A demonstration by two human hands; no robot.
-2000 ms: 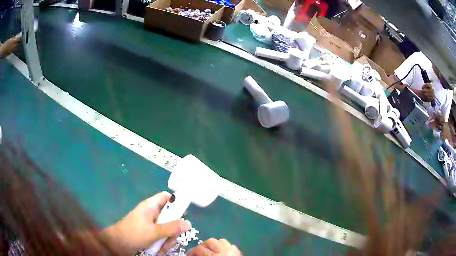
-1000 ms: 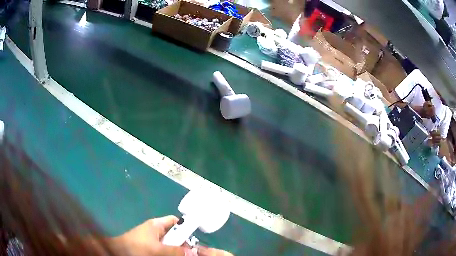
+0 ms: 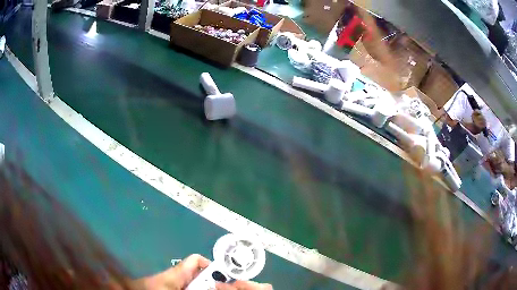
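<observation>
A white handheld fan (image 3: pixel 239 257) is low in the middle of the view, its round open face with a ring and hub turned up towards me. A dark oval mark shows on its handle just below the head. My left hand (image 3: pixel 178 276) holds the handle from the left, cut off by the bottom edge. My right hand (image 3: pixel 246 285) is at the bottom edge, its fingers against the fan below the head. Most of it is out of the picture, and its grip is hard to make out.
A single fan (image 3: pixel 219 106) lies on the green conveyor (image 3: pixel 170 141) beyond the pale rail (image 3: pixel 187 199). Many white fans (image 3: pixel 411 127) are heaped on the far side. A brown box of small parts (image 3: pixel 212 45) stands there. A person's hand (image 3: pixel 479 120) holds a tool at far right.
The held fan has turned so its open face shows, and it sits lower. The fan on the conveyor has moved left. The small white parts near my hands have gone out of sight.
</observation>
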